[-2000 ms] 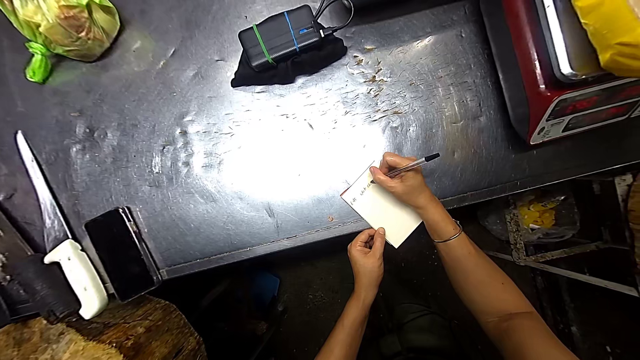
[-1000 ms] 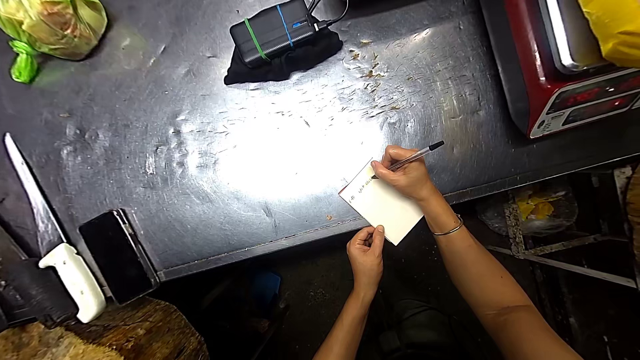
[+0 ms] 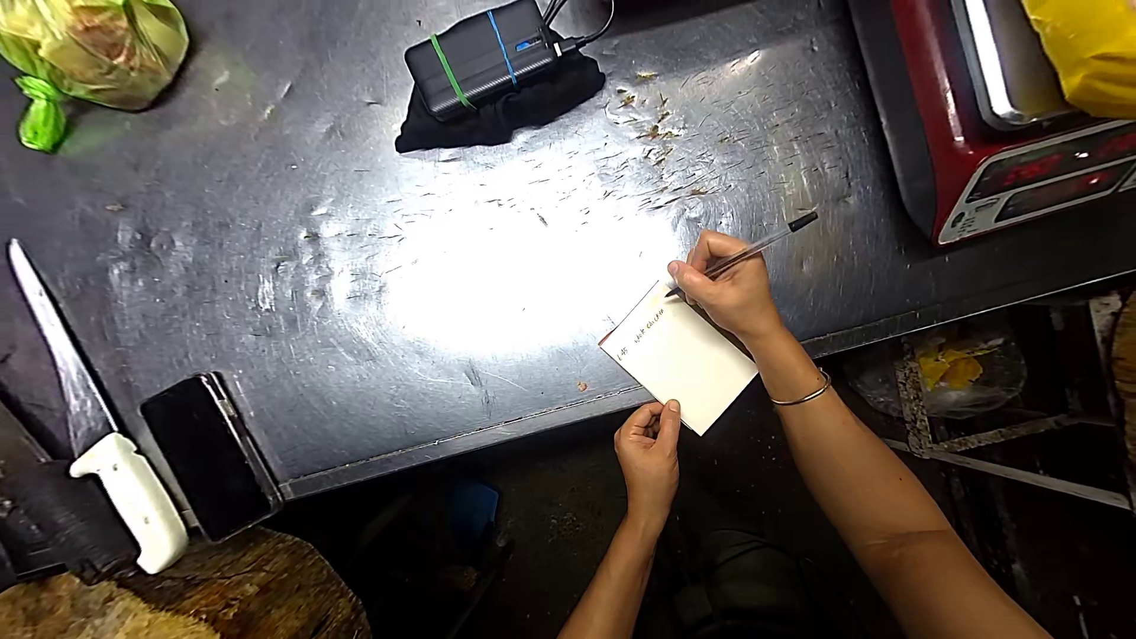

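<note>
My right hand [image 3: 729, 282] grips a clear ballpoint pen [image 3: 754, 249] with a dark cap on its far end, its tip at the upper part of a white notepad [image 3: 697, 368]. A short line of handwriting shows along the pad's top. My left hand [image 3: 650, 444] pinches the pad's lower left edge between thumb and fingers. The pad reaches over the front edge of a metal table [image 3: 479, 390]. A metal bangle [image 3: 803, 390] is on my right wrist.
A red digital scale [image 3: 941, 115] holds a yellow bag [image 3: 1087, 53]. A banded power bank [image 3: 484, 58] lies on black cloth [image 3: 550, 98]. At left are a white-handled knife [image 3: 133, 497], a smartphone [image 3: 209, 457], a tied plastic bag [image 3: 98, 44] and a wooden block [image 3: 266, 586].
My right hand has shifted slightly along the top of the pad, and the pen leans differently than two seconds ago. My left hand stays on the pad.
</note>
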